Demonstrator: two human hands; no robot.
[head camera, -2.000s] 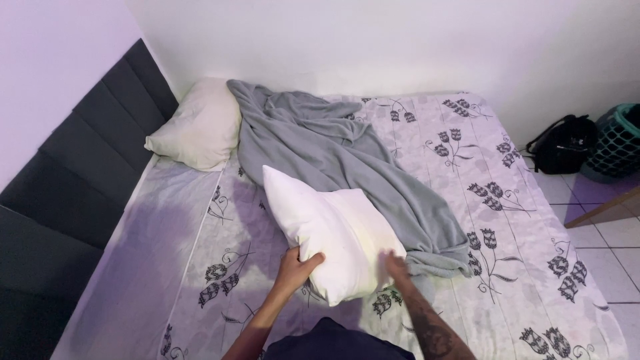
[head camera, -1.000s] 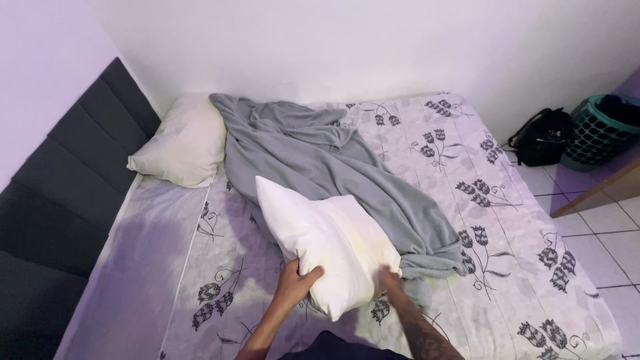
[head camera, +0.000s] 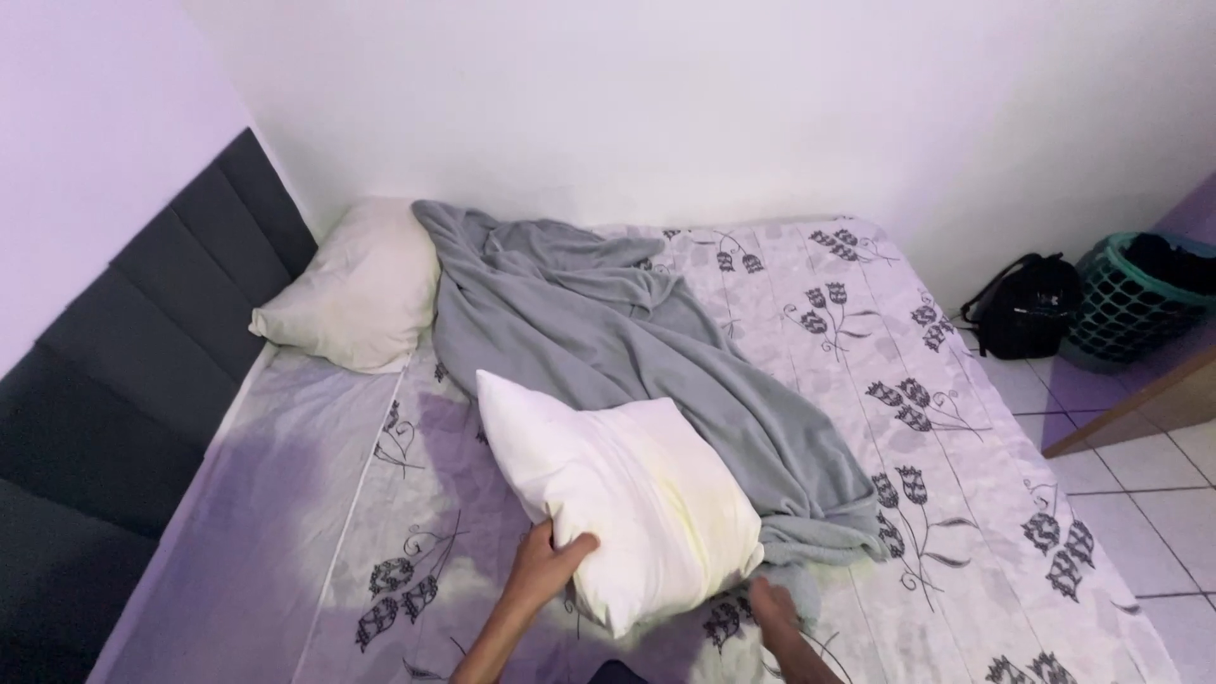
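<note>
A white pillow (head camera: 632, 494) is held above the near part of the bed, partly over a crumpled grey blanket (head camera: 608, 332). My left hand (head camera: 553, 562) grips the pillow's near left edge, thumb on top. My right hand (head camera: 774, 605) is beside the pillow's near right corner, fingers blurred; whether it touches the pillow or is shut cannot be told. Another pillow, off-white (head camera: 366, 285), lies at the head of the bed against the blanket's far end. A flower-printed sheet (head camera: 912, 494) covers the mattress.
A dark padded headboard (head camera: 171, 275) borders the bed on the left, and a white wall (head camera: 665, 104) runs behind it. On the tiled floor at right are a black backpack (head camera: 1026, 309), a teal laundry basket (head camera: 1130, 309) holding dark cloth, and a wooden edge (head camera: 1130, 408).
My right hand has come away from the pillow's side to just beyond its near right corner. My left hand keeps its hold on the pillow.
</note>
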